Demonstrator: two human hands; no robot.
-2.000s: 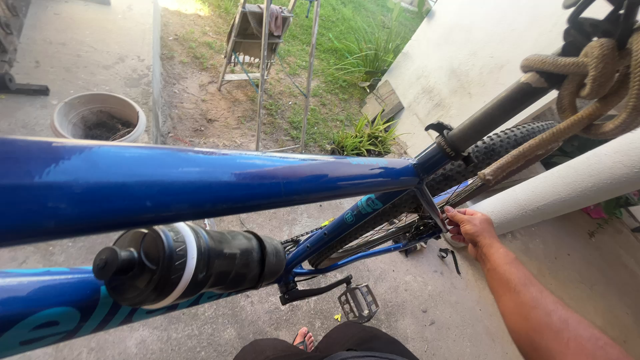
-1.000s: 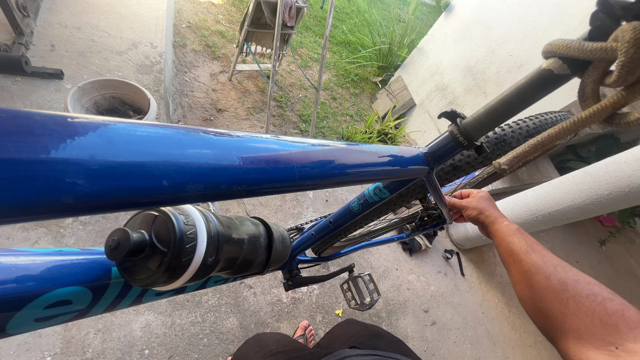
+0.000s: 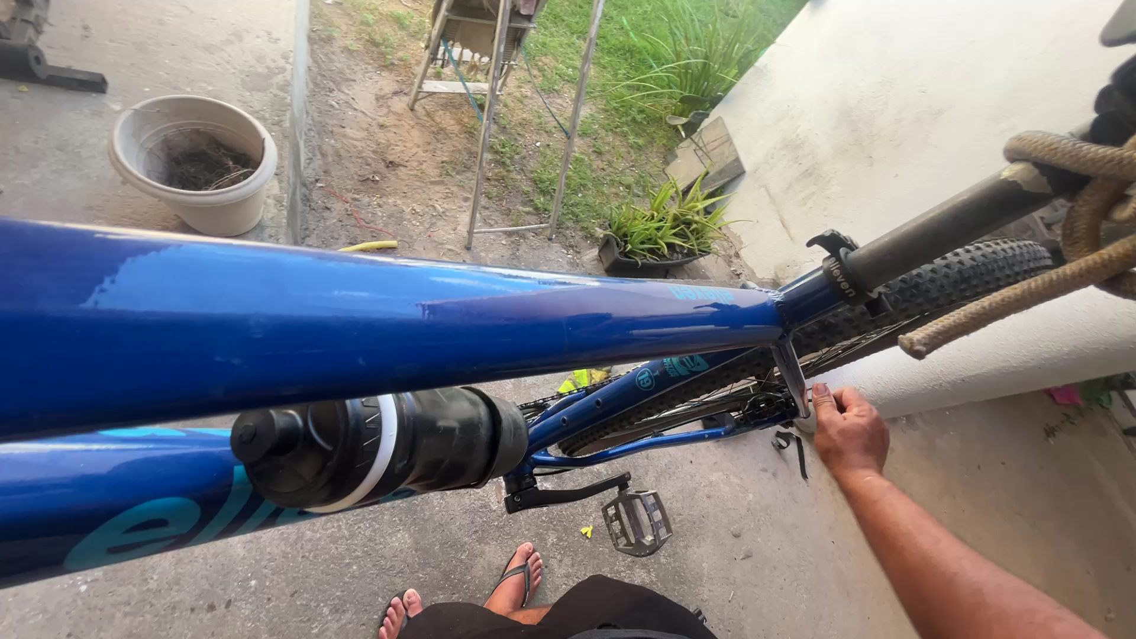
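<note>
A blue bicycle frame [image 3: 399, 319] crosses the view, its rear wheel's knobby tire [image 3: 967, 275] at the right. My right hand [image 3: 852, 432] is at the rear axle area beside the frame's rear end, fingers curled with the thumb up; a small part may be between thumb and fingers, but I cannot make it out. The rear sprockets [image 3: 770, 406] lie just left of the hand. A black water bottle with a white band [image 3: 435, 439] sits on the down tube. A crank arm with a flat pedal [image 3: 637, 524] hangs below. My left hand is not in view.
Thick rope [image 3: 1003, 306] is knotted round near the seatpost [image 3: 941, 222]. A plastic plant pot [image 3: 200, 209] stands at the upper left, a stepladder [image 3: 488, 133] at the top. A potted aloe-like plant [image 3: 666, 222] is by the white wall [image 3: 879, 115]. A small black strap-like object [image 3: 792, 451] lies near the hand.
My right hand stays by the rear axle, its fingers now more curled. The view has shifted slightly.
</note>
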